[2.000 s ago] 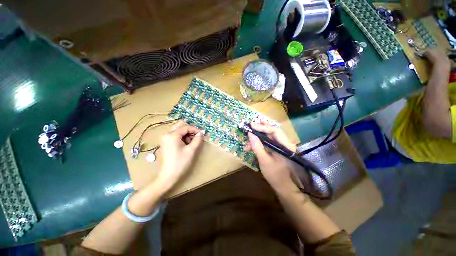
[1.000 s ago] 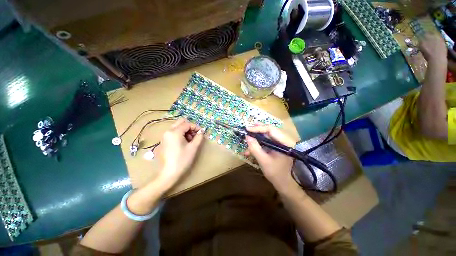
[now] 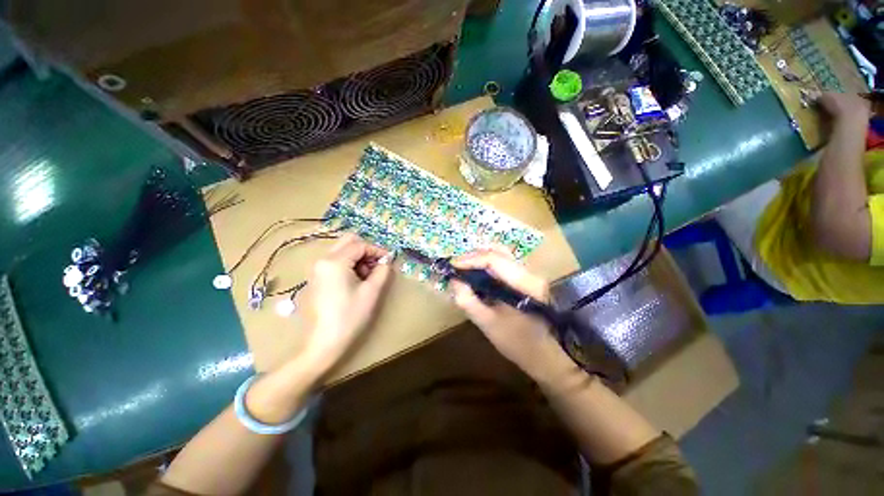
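Observation:
A green and pale PCB panel (image 3: 426, 205) lies slanted on the cardboard mat (image 3: 281, 334). My right hand (image 3: 499, 295) holds the black soldering iron (image 3: 494, 289), its tip pointing left at the panel's near edge close to my left fingertips. My left hand (image 3: 344, 291) is at the panel's near left edge with thumb and finger pinched together; a small pale bit shows at the fingertips, too small to name. Thin dark lead wires (image 3: 281, 225) run left from the panel to several small rounds (image 3: 222, 282) on the mat.
A tip-cleaning jar (image 3: 498, 147) stands behind the panel. A black box (image 3: 620, 131) with a green cap (image 3: 565, 85) and a solder spool (image 3: 601, 29) are at right. A vented brown box (image 3: 281, 58) stands behind. Bundled wired parts (image 3: 92, 276) lie left. A person in yellow (image 3: 824, 232) sits right.
The iron and my right hand have moved left, the tip now close to my left fingertips. My left hand stays pinched at the panel edge.

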